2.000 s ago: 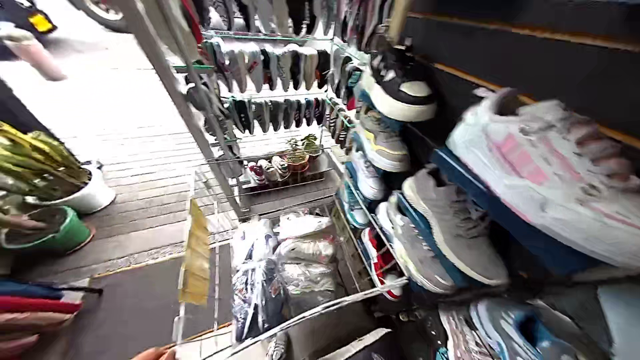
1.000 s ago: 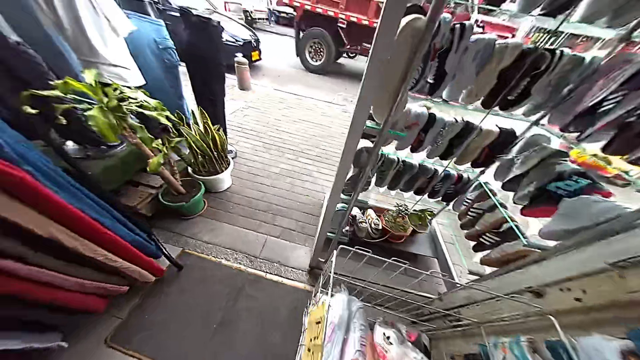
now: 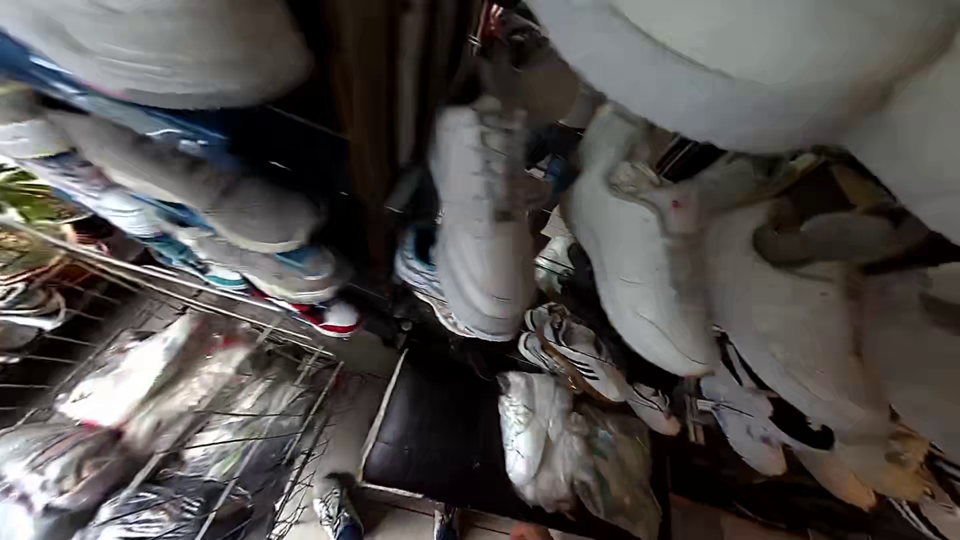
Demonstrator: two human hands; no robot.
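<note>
At the bottom edge shows a small skin-toned patch, apparently the tip of my right hand [image 3: 529, 532]; its fingers and anything it may hold are cut off. It is nearest to clear plastic bags with pale shoes [image 3: 531, 435] on a black padded seat [image 3: 439, 427]. My left hand is out of view. Above the seat hangs a white sneaker [image 3: 484, 225], with more white shoes [image 3: 637, 255] to its right. A wire basket [image 3: 300, 420] at lower left holds plastic-wrapped shoes [image 3: 157, 382].
Grey and blue sneakers [image 3: 255, 210] project from a dark wall at left, with a red and white shoe [image 3: 330, 316] below. Large pale shoes [image 3: 750, 67] crowd the upper right close by. Striped sneakers [image 3: 577, 352] sit low behind the seat. My shoes [image 3: 337, 506] are on the tiled floor.
The view has swung far right from the doorway and street to the shoe displays and black seat. A hand at the basket's edge two seconds ago is no longer there.
</note>
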